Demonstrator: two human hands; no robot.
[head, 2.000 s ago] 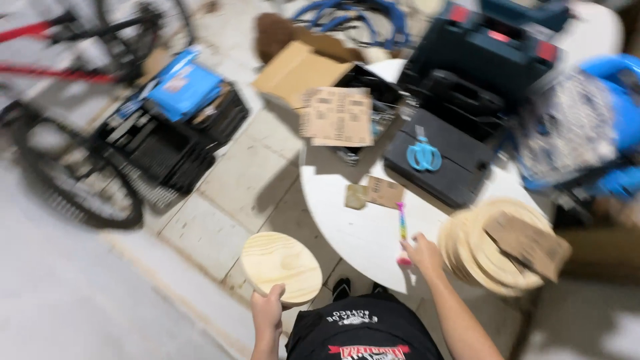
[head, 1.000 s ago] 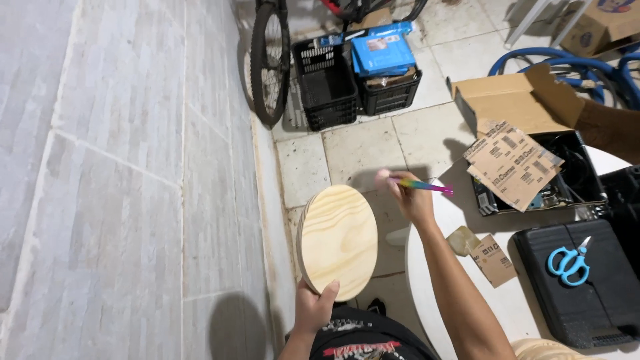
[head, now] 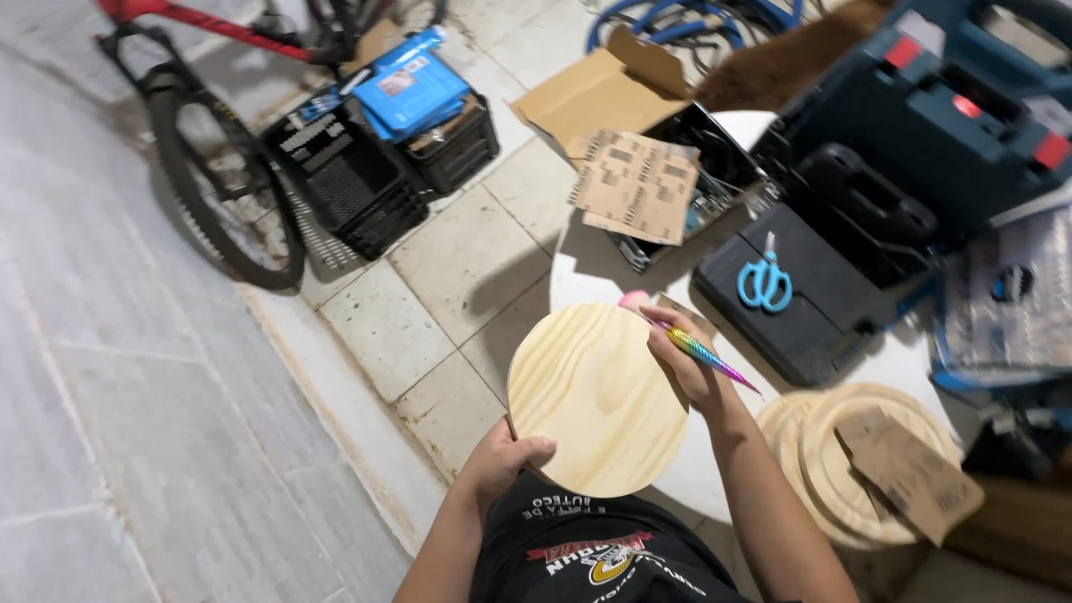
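Note:
A round, pale wooden disc [head: 599,402] with visible grain is tilted up in front of my body. My left hand [head: 507,461] grips its lower left edge, thumb on the face. My right hand [head: 688,356] is at the disc's upper right edge and holds a brush [head: 699,350] with a rainbow, spiral-textured handle. The brush's pink bristle head shows just above the disc's top edge, partly hidden. Right of my right forearm, a stack of round wooden boards [head: 816,452] lies on the white table [head: 578,280], with folded brown sandpaper sheets [head: 909,477] on top.
Blue-handled scissors [head: 765,280] lie on a black plastic case [head: 804,327]. Behind stand an open cardboard box [head: 603,92] with sandpaper [head: 641,184] and a large dark tool case [head: 946,109]. Black crates [head: 360,180] and a bicycle wheel [head: 226,184] stand on the tiled floor, beside the wall.
My right hand, with the brush, has come from beside the disc to its upper right edge. Two seconds ago it was by the brush at the table. The view has swung widely.

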